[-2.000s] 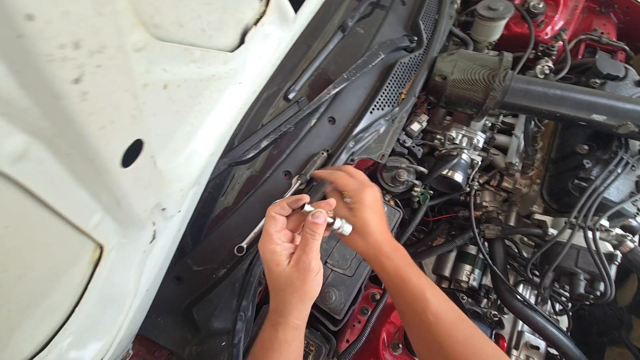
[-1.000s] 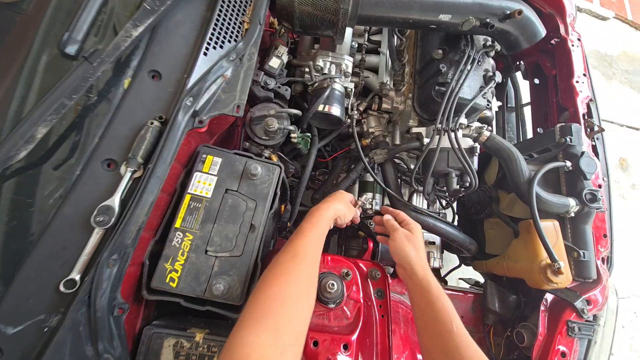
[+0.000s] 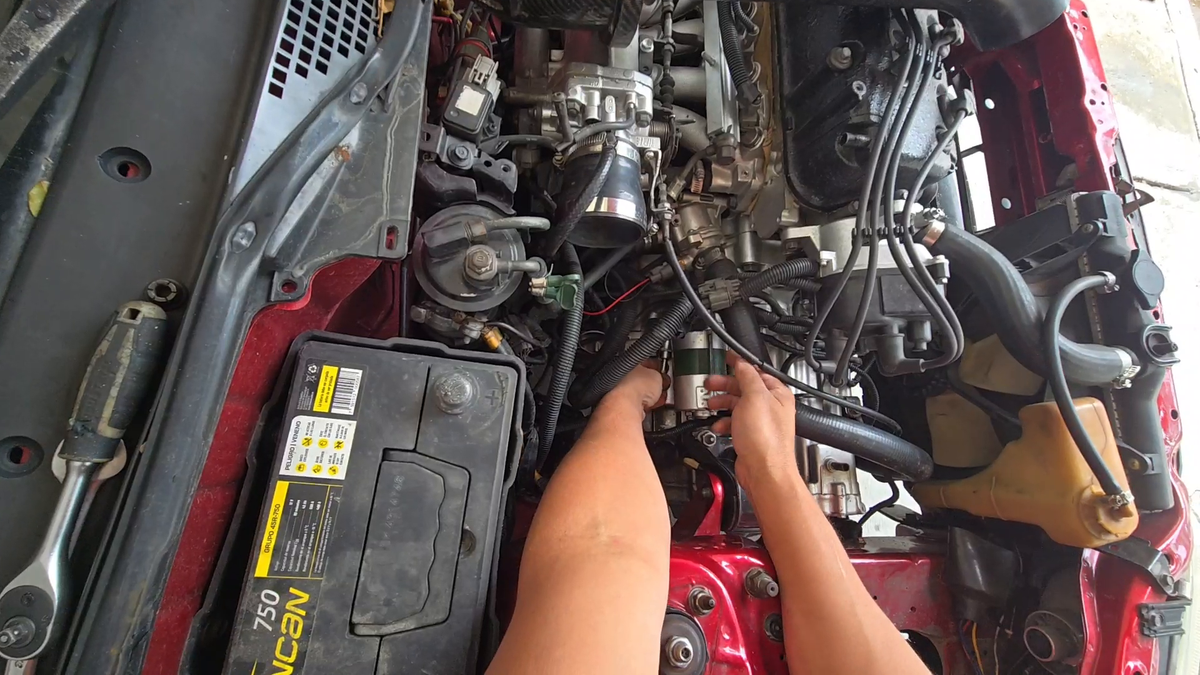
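Both hands reach down into the engine bay around a silver and green metal cylinder (image 3: 696, 367), which looks like a starter motor or solenoid. My left hand (image 3: 645, 386) is on its left side beneath a corrugated conduit (image 3: 647, 349); its fingers are hidden, so what it holds does not show. My right hand (image 3: 756, 409) is at the cylinder's right side, fingers spread and partly bent, the tips near the cylinder beside a thin black cable. A ratchet (image 3: 37, 591) with a worn grip lies on the black cowl at the far left.
A Duncan car battery (image 3: 412, 534) stands left of my forearms. A thick black hose (image 3: 862, 441) runs right of my right hand. Ignition leads (image 3: 886, 187) and a yellowed plastic reservoir (image 3: 1050, 469) are on the right. Red bodywork with bolts (image 3: 731, 581) lies under my forearms.
Two seconds ago both hands were above the cowl and battery, with a small metal socket piece in the fingers; now they are down in the engine bay. The view has moved over the engine and closer.
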